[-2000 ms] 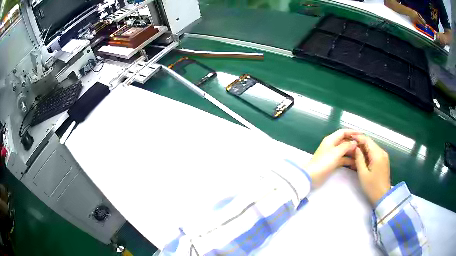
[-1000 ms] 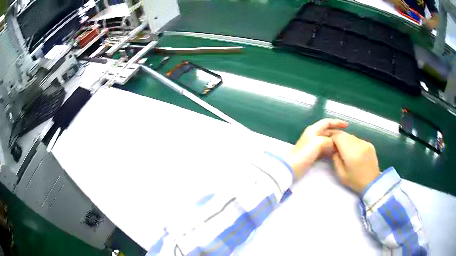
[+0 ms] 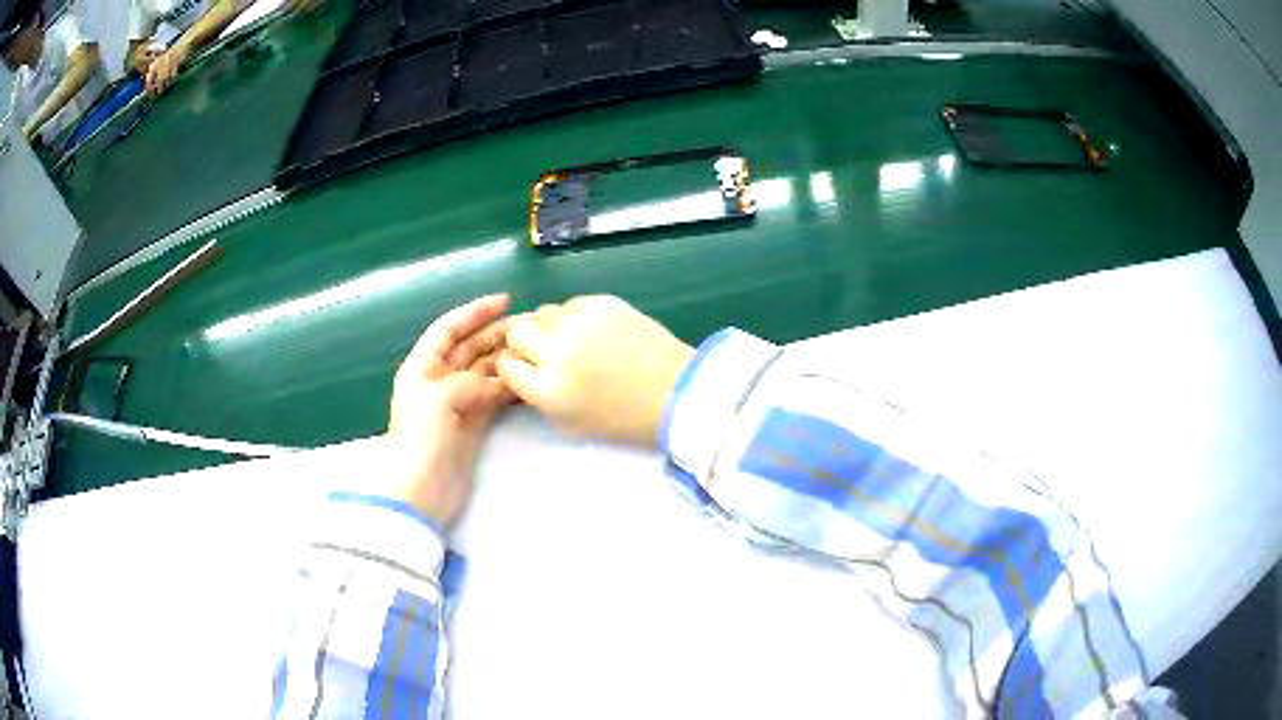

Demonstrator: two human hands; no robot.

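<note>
My left hand (image 3: 447, 401) is turned palm up, with its fingers partly curled. My right hand (image 3: 605, 369) is bent over it, and the fingertips of both hands meet. Any small thing between the fingers is hidden. Both hands are over the belt-side edge of the white bench cover (image 3: 591, 577). A black phone middle frame (image 3: 567, 211) with orange bits at its ends lies flat on the green belt (image 3: 858, 274), beyond my hands and touched by neither. A second frame (image 3: 984, 138) lies farther right, and part of another frame (image 3: 121, 380) shows at far left.
A large black compartment tray (image 3: 520, 63) lies beyond the frames. A metal guide bar (image 3: 176, 439) and a brown strip (image 3: 148, 296) lie at left. Another person's hand (image 3: 165, 68) shows at top left. Grey machine housing (image 3: 1216, 71) stands at the right edge.
The view has swung right, so the tray and my hands appear farther left. More belt and a frame at right now show. My hands remain together, with the right hand bent further over the left.
</note>
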